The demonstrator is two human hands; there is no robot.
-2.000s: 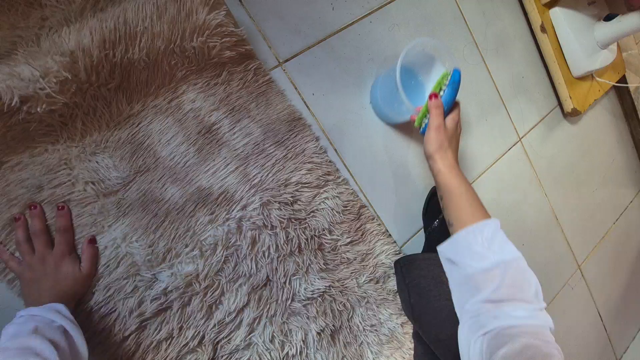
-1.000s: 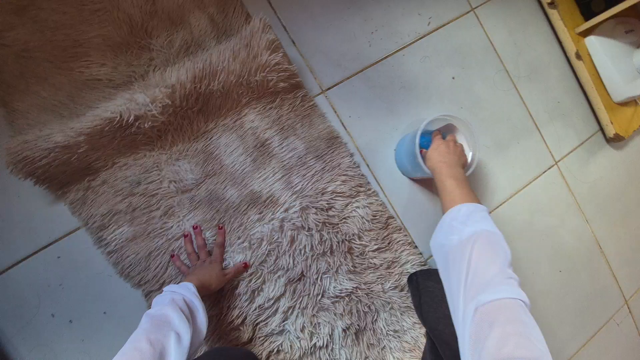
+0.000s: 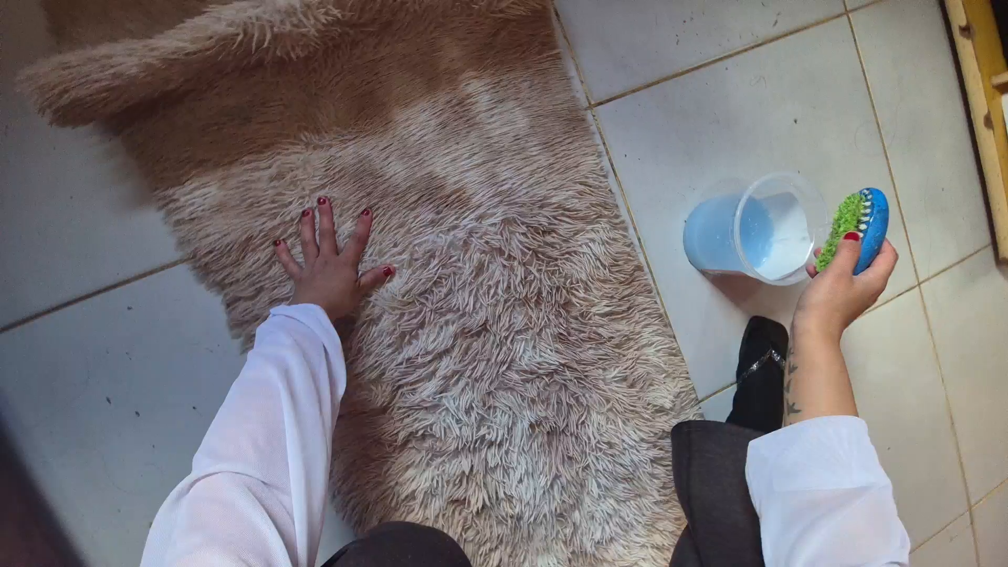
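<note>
My right hand [image 3: 846, 276] grips a scrub brush [image 3: 872, 228] with a blue back and green bristles, held just right of the bucket's rim. The clear plastic bucket [image 3: 713, 232] stands on the floor tiles and has blue liquid inside. My left hand [image 3: 331, 272] lies flat with spread fingers on a shaggy beige and brown rug [image 3: 504, 331]. The rug's pile looks clumped in its lower middle part.
A raised fold of the rug [image 3: 205, 55] runs across the upper left. Light floor tiles [image 3: 748, 102] lie on both sides of the rug. A yellow wooden frame [image 3: 980, 94] stands at the right edge. My shoe [image 3: 762, 370] is below the bucket.
One second ago my right hand was inside the bucket with the brush; now both are outside it, to the right. My left hand remains on the rug.
</note>
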